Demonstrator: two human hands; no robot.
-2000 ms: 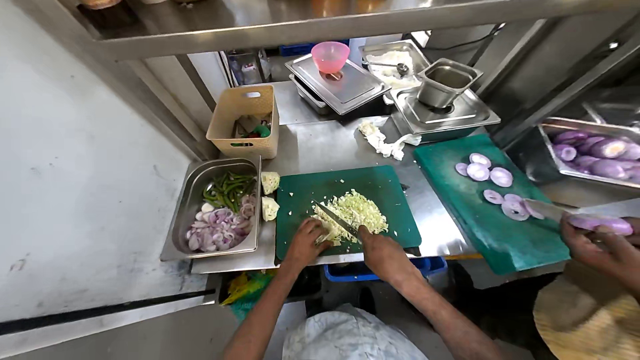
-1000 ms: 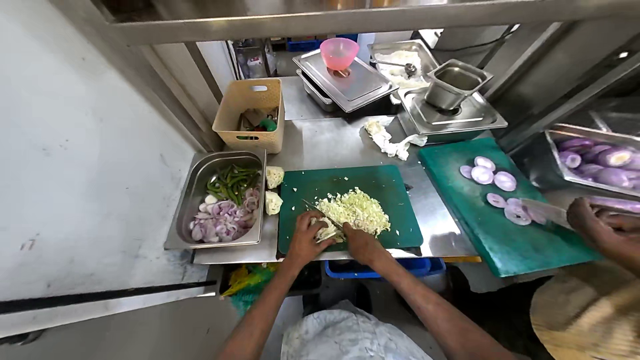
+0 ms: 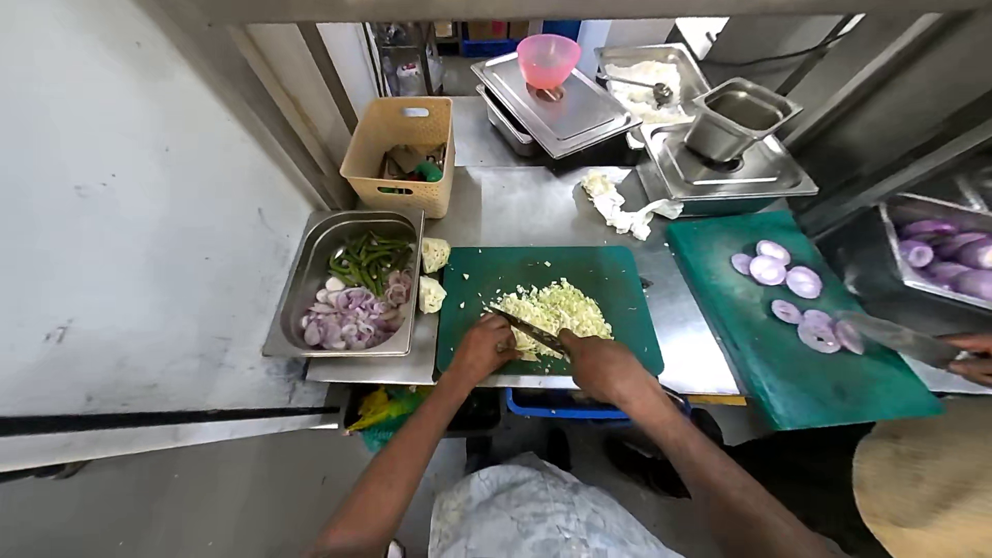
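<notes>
My right hand (image 3: 608,364) grips the handle of a kitchen knife (image 3: 531,333), whose blade points left across a heap of chopped cabbage (image 3: 566,310) on a green cutting board (image 3: 480,271). My left hand (image 3: 484,349) is at the heap's left edge, fingers bent close to the knife tip; cabbage bits lie by its fingertips, and whether it grips a piece is hidden. Two cabbage chunks (image 3: 432,294) lie just left of the board. Beside them, a steel pan (image 3: 283,333) holds green chillies (image 3: 368,260) and sliced onions (image 3: 353,318).
Behind the board stand a beige plastic basket (image 3: 372,139), a lidded steel pan bearing a pink bowl (image 3: 548,62), and crumpled white scraps (image 3: 624,209). On the right, a co-worker's hand (image 3: 973,360) holds a knife over onion slices (image 3: 818,333) on another green board (image 3: 721,271).
My knife, low among the cabbage and partly hidden by my hands one second ago, now shows across the heap. The co-worker's hand and knife have shifted beside the onion slices.
</notes>
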